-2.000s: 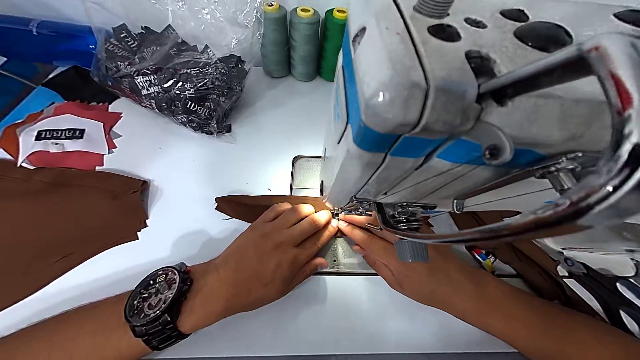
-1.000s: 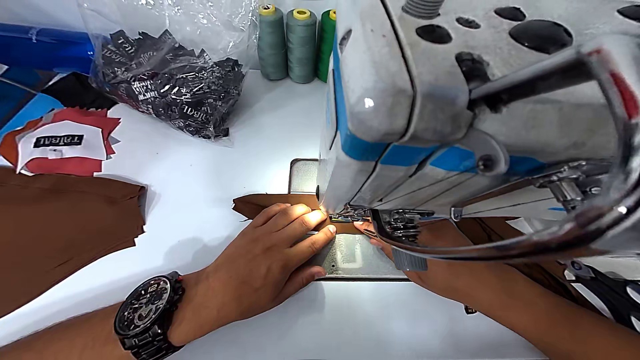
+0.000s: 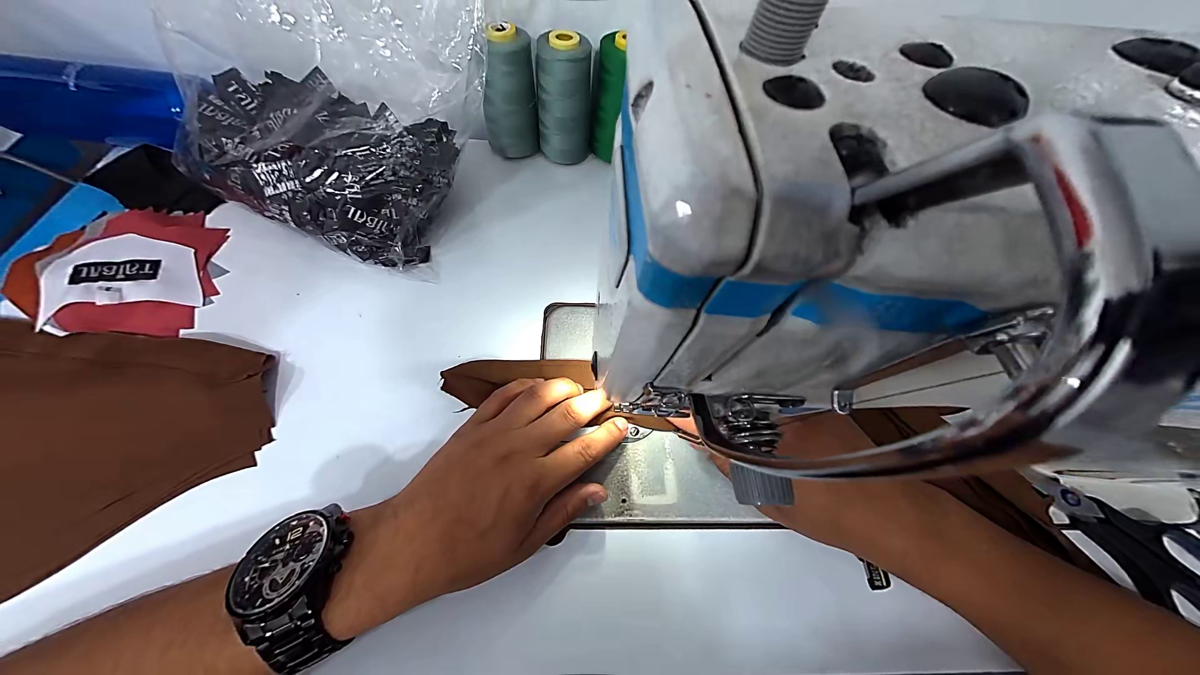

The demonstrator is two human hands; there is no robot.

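Note:
My left hand (image 3: 506, 469), with a black wristwatch (image 3: 289, 581) on its wrist, lies flat with its fingertips pressing a folded brown fabric piece (image 3: 525, 377) beside the presser foot (image 3: 647, 405) of a sewing machine (image 3: 698, 187). On the foot's other side is my right hand (image 3: 787, 459), partly hidden behind the machine's metal guard; its fingertips are at the fabric's edge, and whether they grip it cannot be told. Under the fabric is the metal needle plate (image 3: 675, 487). More brown fabric (image 3: 994, 487) lies behind my right forearm.
Stacked brown fabric panels (image 3: 122, 441) lie at the left, below red and white cut pieces (image 3: 178, 262). Behind are a plastic bag of black labels (image 3: 328, 169) and several thread cones (image 3: 564, 103). Black-handled scissors (image 3: 1125, 544) lie at the right, and a small black label (image 3: 877, 575) near my right forearm.
My right hand has moved away from my left fingertips, to the right and behind the guard. My left hand stays on the fabric beside the presser foot.

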